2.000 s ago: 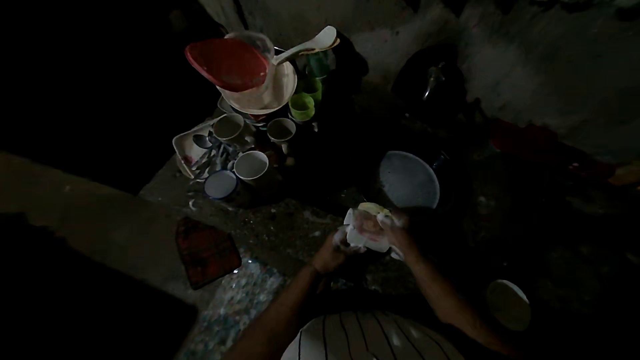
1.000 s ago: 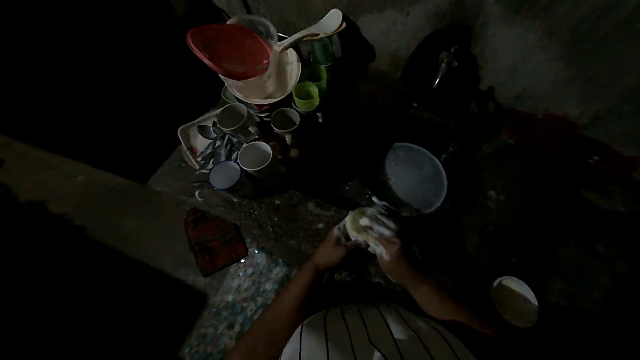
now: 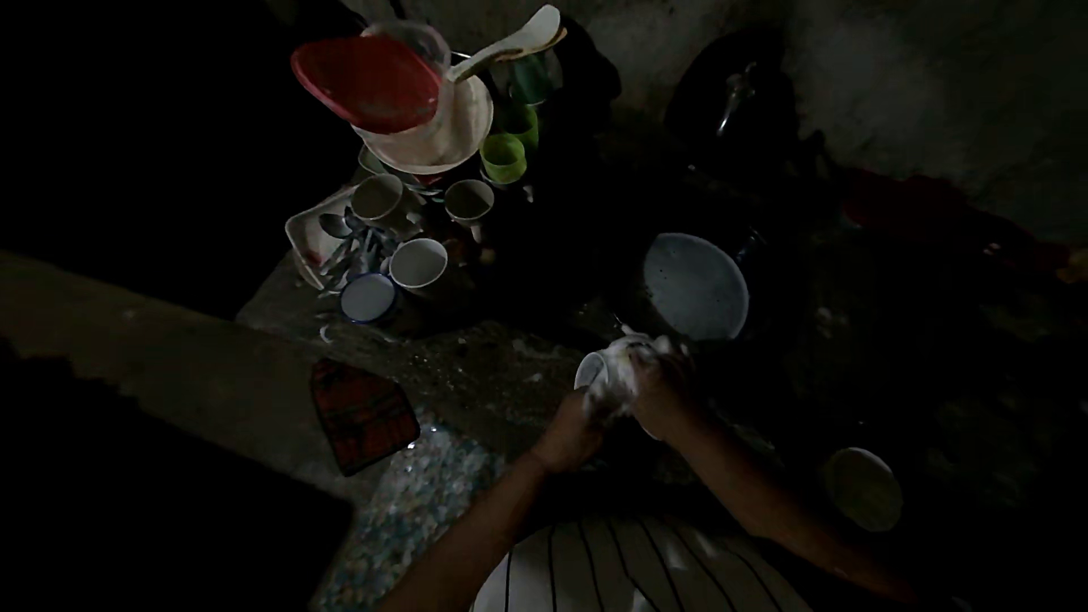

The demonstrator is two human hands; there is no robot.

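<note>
A white cup (image 3: 591, 371) covered in suds is between my hands at the lower middle. My left hand (image 3: 578, 429) is closed round its near left side. My right hand (image 3: 665, 384) presses suds, and what looks like a pale sponge mostly hidden by foam, against the cup's right side. Just beyond the hands lies a round basin of greyish water (image 3: 697, 285). The dim light hides most of the fingers.
At upper left stand several mugs (image 3: 418, 263), a tray (image 3: 302, 229) with spoons, green cups (image 3: 503, 159) and a pale basin (image 3: 467, 127) under a red bowl (image 3: 370, 83). A tap (image 3: 735, 98) is on the wall; a round bowl (image 3: 863, 489) sits lower right; a plaid cloth (image 3: 361, 416) lies lower left.
The foamy item in my hands has turned, and a white cup rim now shows at its left. Both hands have stayed together near the basin.
</note>
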